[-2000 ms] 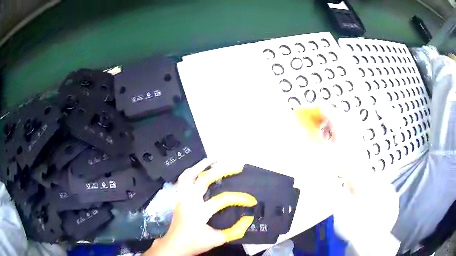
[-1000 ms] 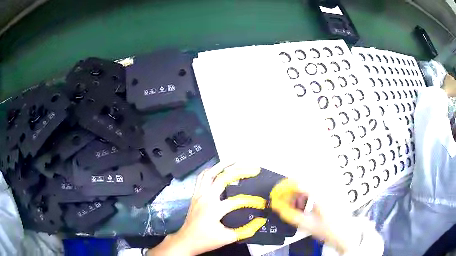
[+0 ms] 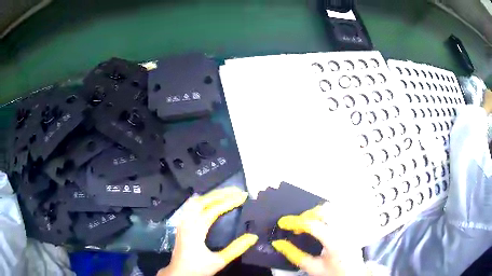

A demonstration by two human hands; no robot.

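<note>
A flat black cover plate (image 3: 286, 204) lies tilted over the lower left edge of the white liner sheet (image 3: 270, 124). My left hand (image 3: 202, 232), with yellow finger cots, holds the plate at its left edge, thumb tip on its face. My right hand (image 3: 323, 242), also in yellow cots, has two fingertips on the plate's face near the middle, slightly apart. It covers the plate's right side; whether a ring is between the fingertips cannot be seen. Thin black adhesive rings (image 3: 356, 117) stand in rows on the sheet's right part; its left part is blank.
A jumbled pile of cover plates (image 3: 124, 188) lies left, with a neat stack (image 3: 183, 81) at its upper right. A fuller ring sheet (image 3: 426, 97) lies right. A black device (image 3: 349, 32) is on the green belt (image 3: 216, 27). Another person's pale sleeve (image 3: 469, 167) is at far right.
My right hand has come from the ring sheet down onto the plate. My left hand's fingers have drawn back to the plate's left edge. The sheets and pile appear shifted right in view.
</note>
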